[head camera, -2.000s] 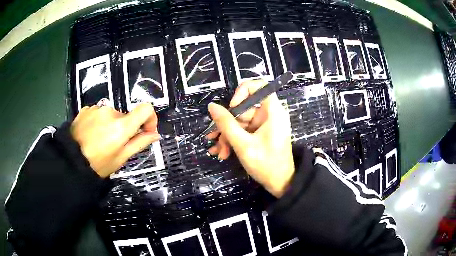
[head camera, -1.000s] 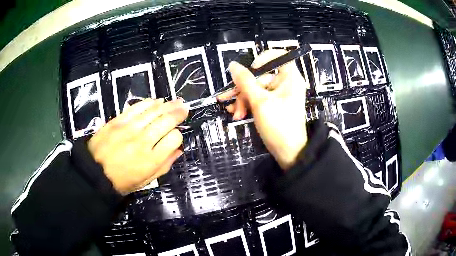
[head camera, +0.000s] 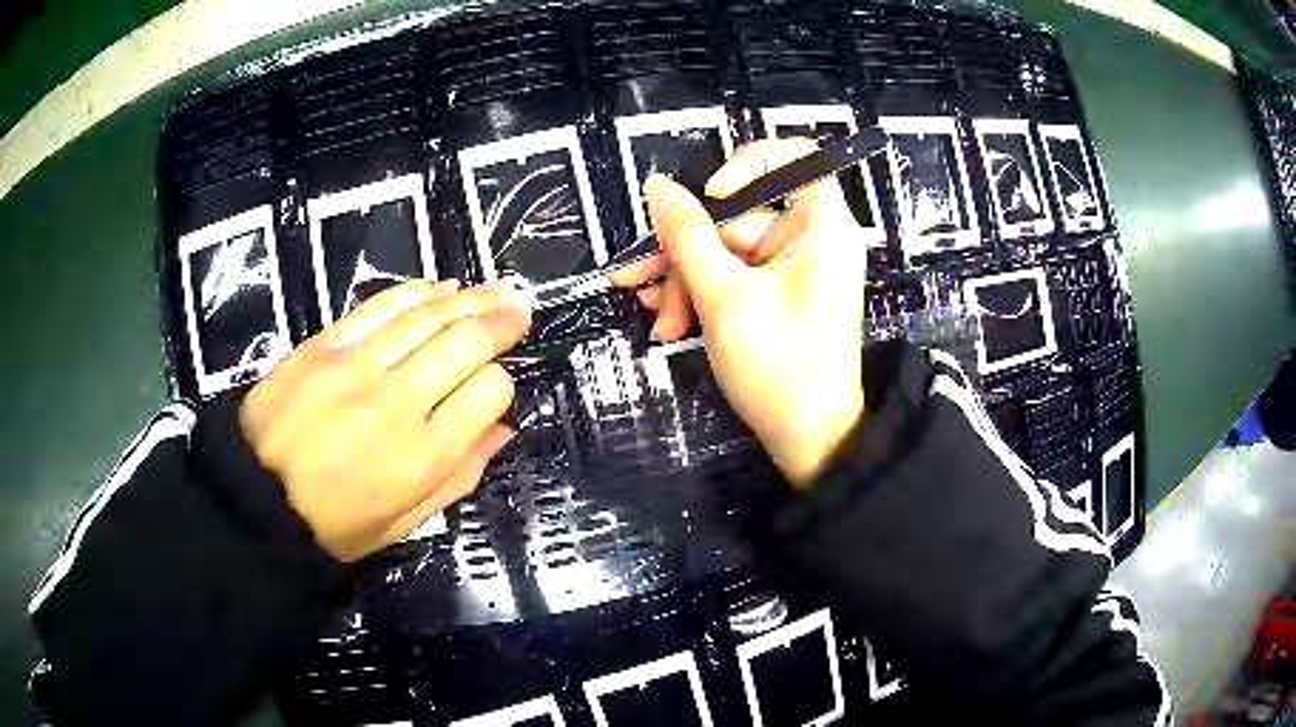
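My right hand (head camera: pixel 768 298) holds dark tweezers (head camera: pixel 775 185) like a pen. Their tip points left and meets the fingertips of my left hand (head camera: pixel 391 405) at the lower edge of a white-bordered panel (head camera: pixel 533 213). My left fingers are bent together over the black tray (head camera: pixel 498 78); whether they pinch a small piece is too small to tell. A clear sheet with rows of pale marks (head camera: pixel 611 483) lies over the tray middle, under and between my hands.
More white-bordered panels stand in the tray's upper row, with one sideways panel (head camera: pixel 1012 321) at right and others along the bottom (head camera: pixel 789 675). A green surface (head camera: pixel 1208 213) and pale rail (head camera: pixel 107 93) surround the tray. Red items (head camera: pixel 1272 639) are at lower right.
Since two seconds ago, my left hand has moved right and the tweezers have moved up, so tip and left fingertips now meet. The clear sheet lies differently. Little has changed in the last second.
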